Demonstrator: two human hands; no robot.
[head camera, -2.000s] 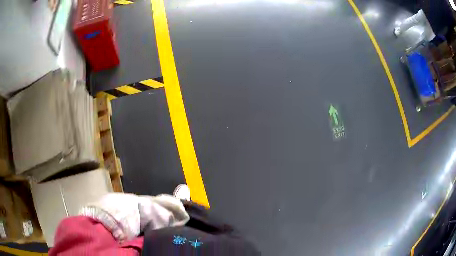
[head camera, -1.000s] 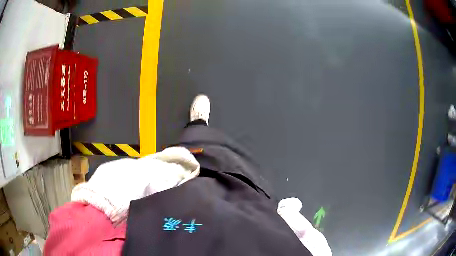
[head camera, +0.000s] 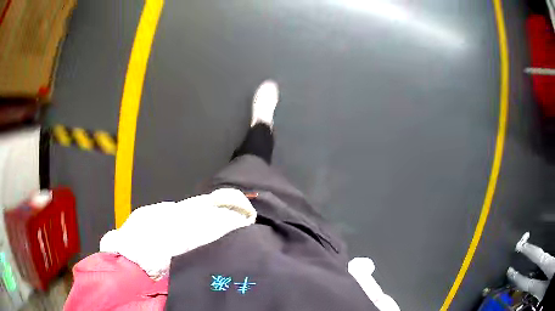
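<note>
A dark grey apron (head camera: 261, 258) with small blue-green lettering covers my front. My left arm, in a white oversleeve (head camera: 182, 225) over a red sleeve (head camera: 115, 282), reaches to the apron's pocket opening. My left hand is hidden there. Part of a second white sleeve (head camera: 372, 284) shows beyond the apron's right side. No right hand can be made out at its end. No held object shows. One white shoe (head camera: 265, 104) is ahead on the grey floor (head camera: 365, 133).
A yellow line (head camera: 129, 121) runs on the left and another (head camera: 500, 121) on the right. A red crate (head camera: 45, 237) stands beside a white surface (head camera: 21, 161) at left. A brown carton (head camera: 30, 45) is upper left. A person's white-sleeved arm (head camera: 535, 255) shows lower right.
The view has moved forward along the floor. The red crate has shifted lower in the picture and the stacked boards have left it. My arms keep nearly the same pose since the middle frame.
</note>
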